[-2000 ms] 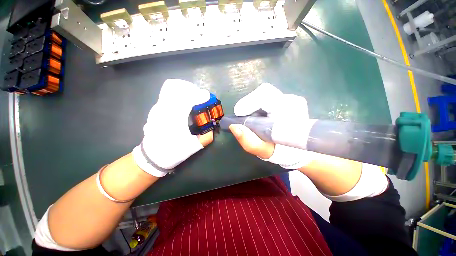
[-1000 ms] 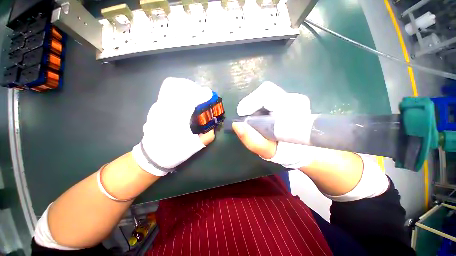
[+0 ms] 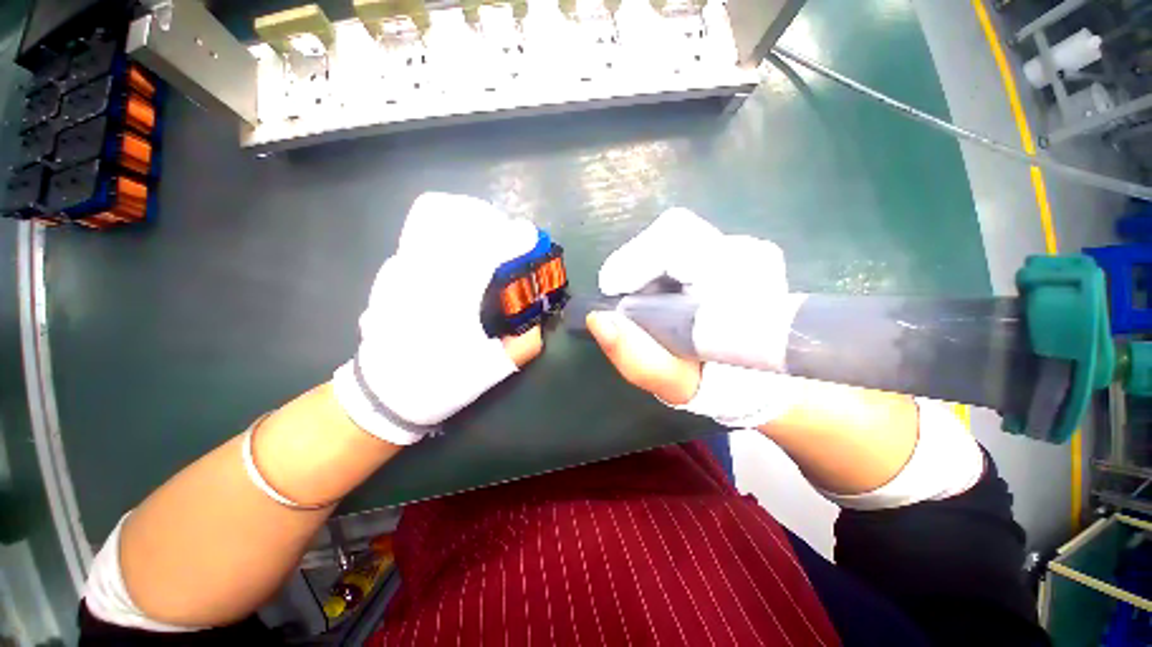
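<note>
My left hand (image 3: 436,310), in a white glove with a bare thumb tip, holds a coil (image 3: 531,286) with orange windings and a blue and black body. My right hand (image 3: 708,310), gloved with a bare thumb, grips the front of a long dark grey glue syringe (image 3: 903,341). The syringe tip points left at the coil's lower right side, close to it; I cannot tell if they touch. A teal-green adapter head (image 3: 1064,348) caps the syringe's rear at the right.
A silver holding fixture (image 3: 505,104) with pale yellowish blocks stands across the back of the green bench. Stacked coils (image 3: 86,145) sit at the far left. A pale air hose (image 3: 884,104) crosses the back right. A yellow floor line (image 3: 1038,190) runs beyond.
Since two seconds ago, the syringe tip has drawn slightly right, away from the coil, and the coil has turned slightly. Over the last second, the syringe's rear has dipped a little; the hands are nearly still.
</note>
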